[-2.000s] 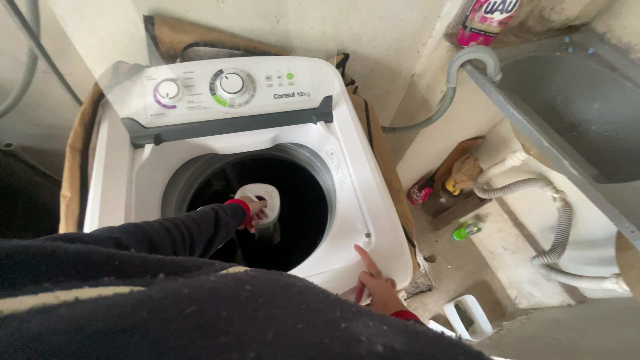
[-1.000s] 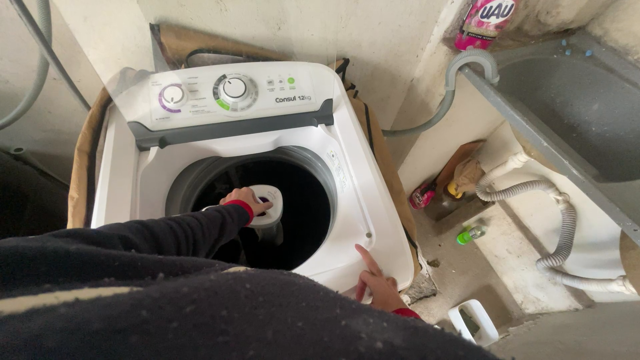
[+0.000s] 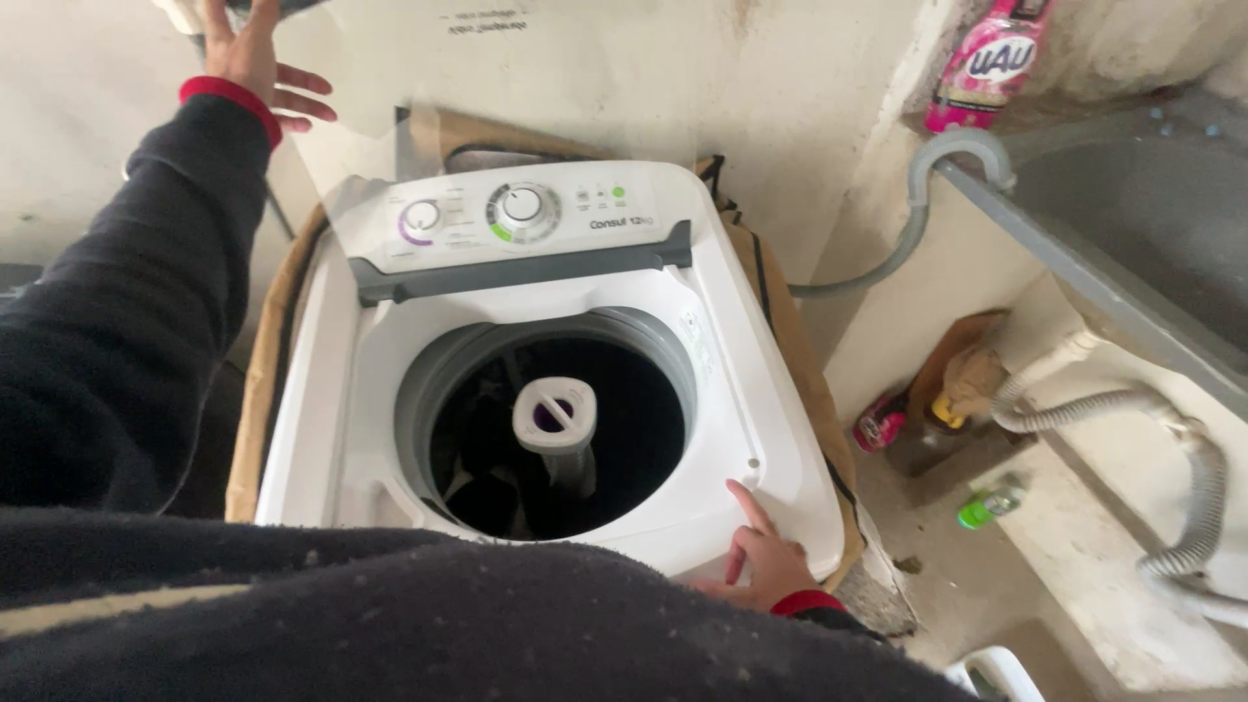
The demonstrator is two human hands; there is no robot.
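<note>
A white Consul top-load washing machine (image 3: 780, 390) stands in front of me, its drum (image 3: 419, 390) uncovered, with dark contents inside. The central agitator, topped by a white cap (image 3: 577, 402), rises from the drum. At the upper left, my left hand (image 3: 255, 63) is raised with fingers spread, beside a transparent lid (image 3: 585, 78) that stands up behind the control panel (image 3: 526, 216). A dark part at the frame's top edge is close to its fingertips; contact cannot be told. My right hand (image 3: 765, 561) rests on the front right corner of the washer, index finger extended, holding nothing.
On the right are a grey sink (image 3: 1102, 263), a grey drain hose (image 3: 912, 234) and a corrugated pipe (image 3: 1204, 478). A pink bottle (image 3: 994, 63) stands by the sink. Below lie another pink container (image 3: 880, 421) and a green-capped bottle (image 3: 990, 505). A brown cover (image 3: 258, 419) surrounds the washer.
My left hand has let go of the agitator cap and moved up and left, out of the drum to beside the raised lid. My right hand remains at the washer's corner.
</note>
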